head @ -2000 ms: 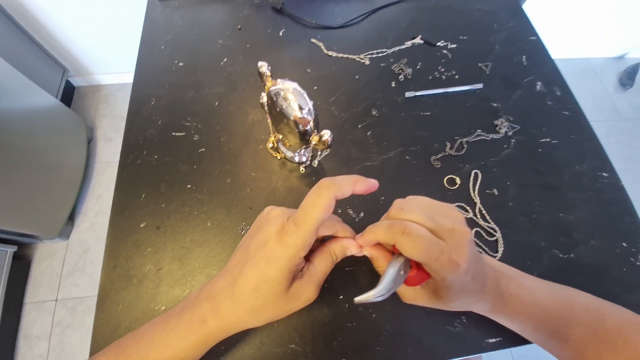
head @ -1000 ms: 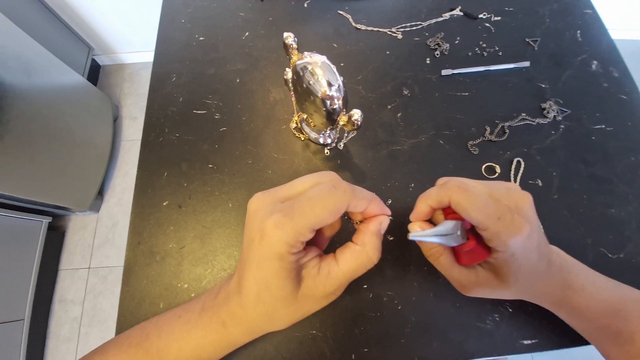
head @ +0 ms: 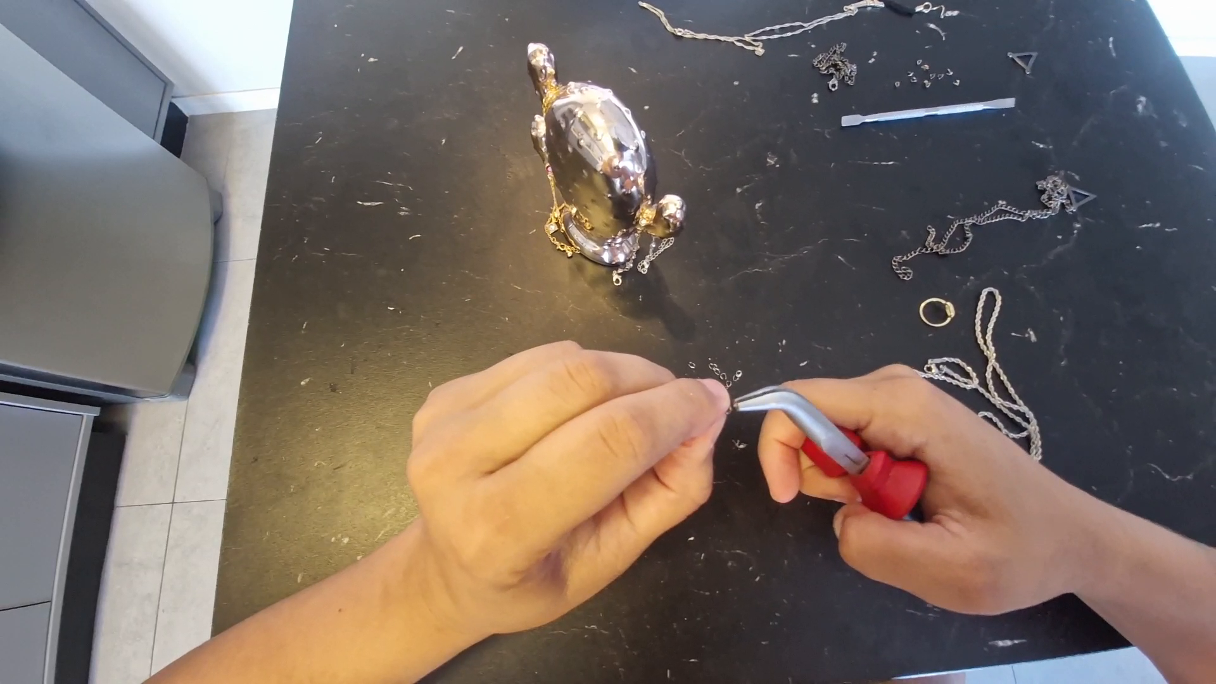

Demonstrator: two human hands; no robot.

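Note:
My left hand (head: 570, 475) pinches a tiny metal piece between thumb and forefinger; its shape is mostly hidden by the fingertips. My right hand (head: 950, 494) grips bent-nose pliers (head: 817, 427) with red handles, and their tips meet the left fingertips at the small piece. Just beyond the fingertips lie several small jump rings or chain links (head: 722, 370) on the black table. A rope chain (head: 993, 380) and a gold-coloured ring (head: 937, 312) are beyond my right hand.
A shiny metallic figurine (head: 598, 152) draped with fine chains stands beyond my left hand. Farther right are a flat metal tool (head: 928, 112), a dark chain with a triangle pendant (head: 997, 217), a bunched chain (head: 836, 66), a triangle piece (head: 1023, 63) and a long chain (head: 750, 38).
The hands touched two seconds ago, then stood apart one second ago. Now the pliers are turned, with their tips at my left fingertips.

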